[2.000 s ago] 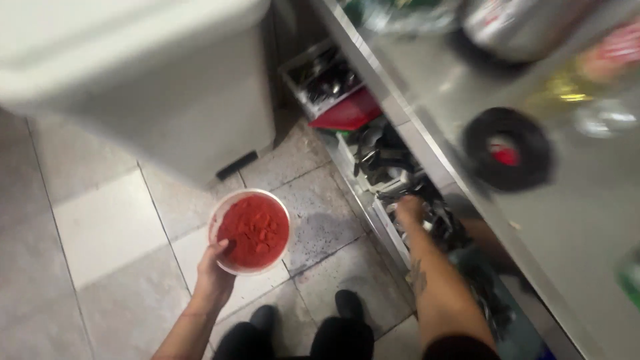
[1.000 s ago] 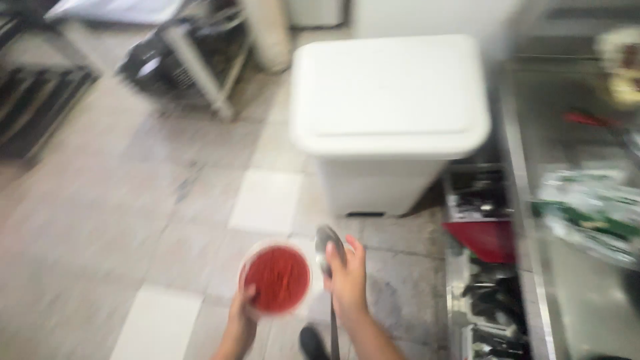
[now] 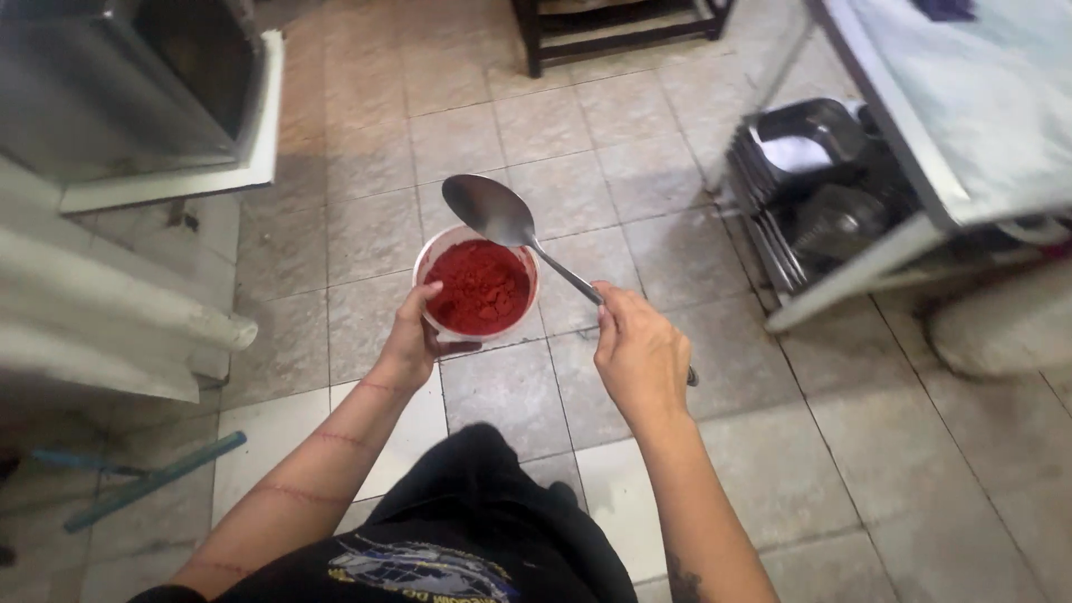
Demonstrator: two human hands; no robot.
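Note:
A round white plastic tub [image 3: 421, 266] of clumpy red powder [image 3: 481, 289] is held out over the floor by my left hand [image 3: 410, 335], the thumb over its rim and the fingers beneath. My right hand [image 3: 641, 347] is closed around the handle of a large metal spoon [image 3: 494, 211]. The spoon's bowl is over the tub's far rim, and its handle end shows past my right palm. Whether the spoon touches the rim cannot be told.
At right, a metal-edged table [image 3: 946, 126] stands over stacked metal pans [image 3: 804, 142]. A steel appliance [image 3: 142, 92] sits on a white shelf at upper left. Below it is a blue squeegee [image 3: 155, 481]. A dark wooden stool or rack [image 3: 624, 38] stands ahead on the tiled floor.
Two seconds ago my right hand was in an open drawer of utensils; now it holds the spoon by the tub. The view has swung away from the counter and white bin.

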